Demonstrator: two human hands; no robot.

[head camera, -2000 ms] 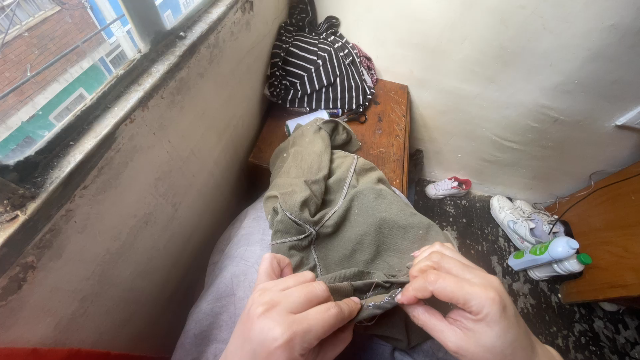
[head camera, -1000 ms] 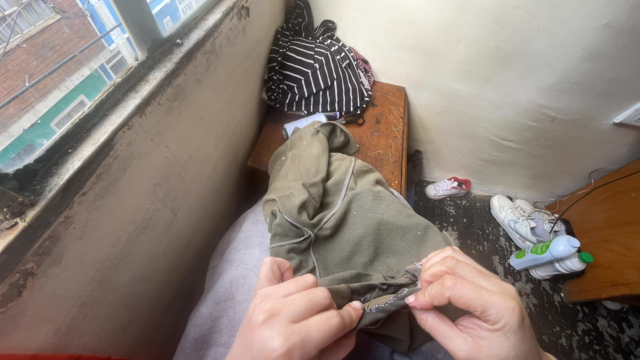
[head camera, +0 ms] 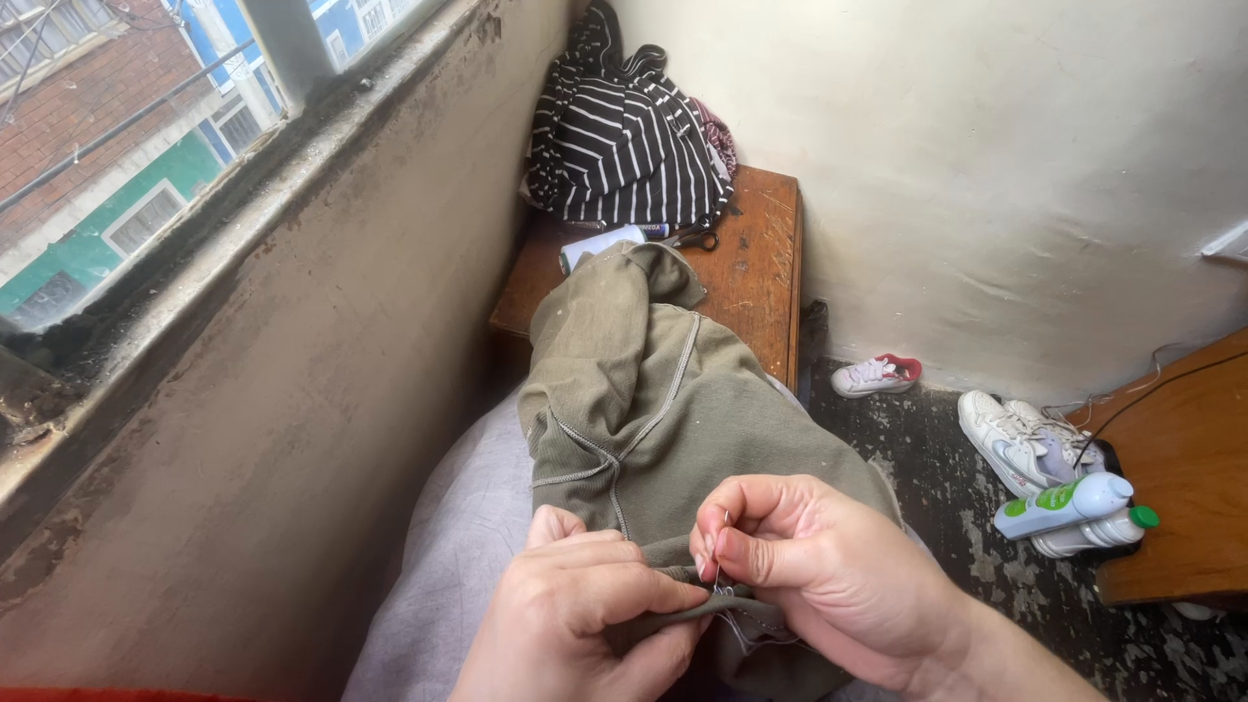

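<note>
An olive-green garment (head camera: 721,439) with pale overlocked seams lies over my lap and reaches onto a wooden table. My left hand (head camera: 595,609) pinches its folded edge between thumb and forefinger. Just to the right, my right hand (head camera: 809,565) holds a thin sewing needle (head camera: 722,546) between thumb and fingertips, above the fold. Light thread (head camera: 746,634) loops over the cloth below the fingers, beside a line of stitches. The lower ends of the fingers of my left hand are partly hidden by the fabric.
On the wooden table (head camera: 756,263) are a striped black-and-white cloth (head camera: 634,146), a white thread spool (head camera: 604,244) and dark-handled scissors (head camera: 700,237). A windowsill (head camera: 224,214) runs along the left. Sneakers (head camera: 1014,444), a small shoe (head camera: 873,375) and bottles (head camera: 1068,507) are at right.
My right hand has risen off the garment's edge, which it was pinching in the earlier frames. The needle now shows upright in its fingers. My left hand still grips the fold.
</note>
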